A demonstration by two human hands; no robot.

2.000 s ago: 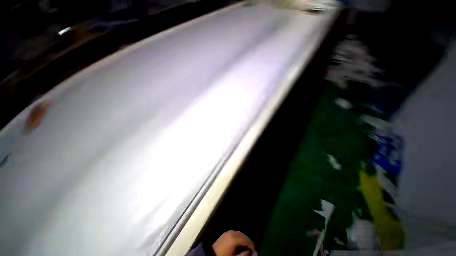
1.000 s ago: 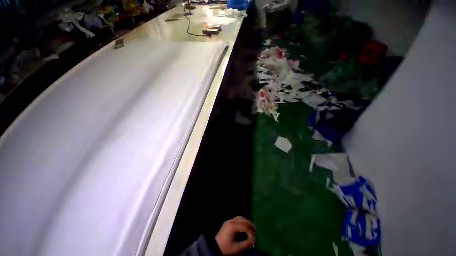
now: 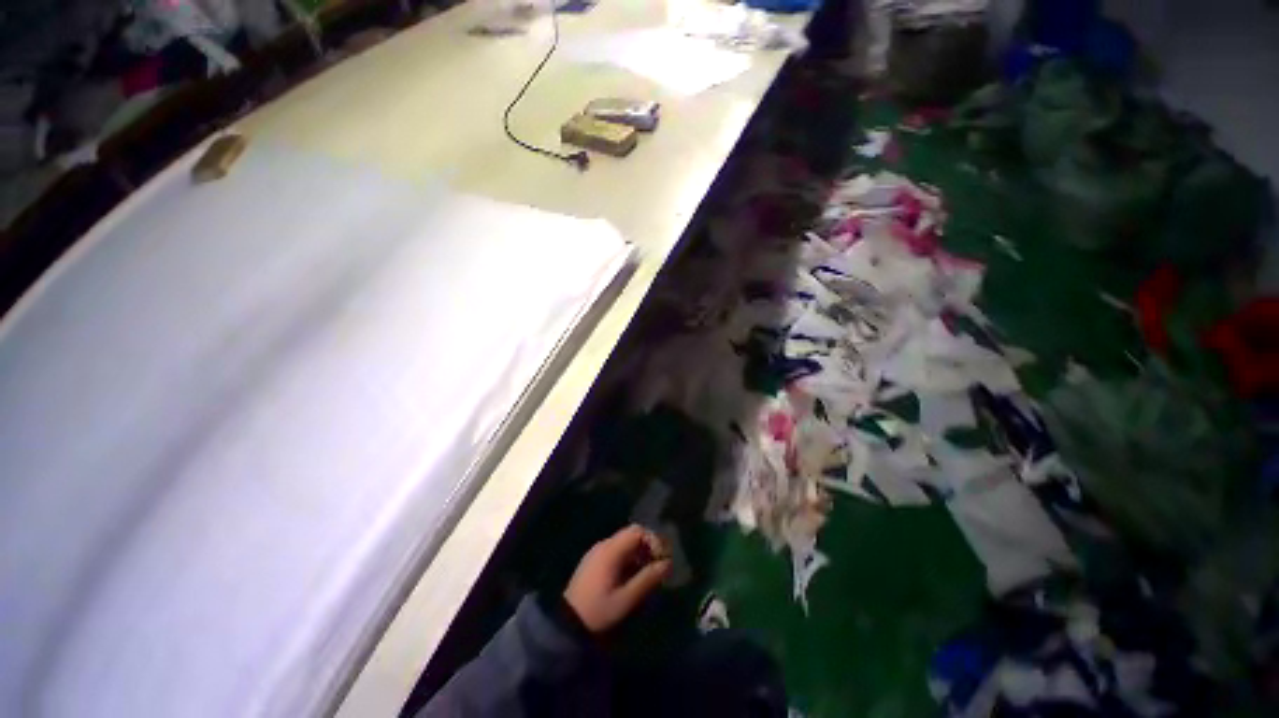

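Note:
The fabric lay with its smooth white top sheet [image 3: 323, 365] covers the near part of the long table, its end corner by the table's right edge. A tan cutting weight [image 3: 219, 157] sits at its far left corner. Two more weights, one gold [image 3: 599, 135] and one silvery [image 3: 624, 112], lie side by side on the bare table beyond. My left hand [image 3: 614, 578], in a dark sleeve, is right of the table edge, above the floor, touching neither lay nor table. Its fingers are curled; whether it holds anything small is unclear. My right hand is not in view.
A dark cable [image 3: 513, 112] with a plug end lies on the pale table [image 3: 407, 98] beside the weights. White and pink fabric scraps [image 3: 877, 323] cover the green floor [image 3: 870, 561] to the right. Red cloth [image 3: 1246, 344] lies farther right. A cluttered bench runs along the upper left.
The view has moved forward along the table, so the lay's end, weights and cable appear nearer and larger. My left hand appears higher in the picture, still curled.

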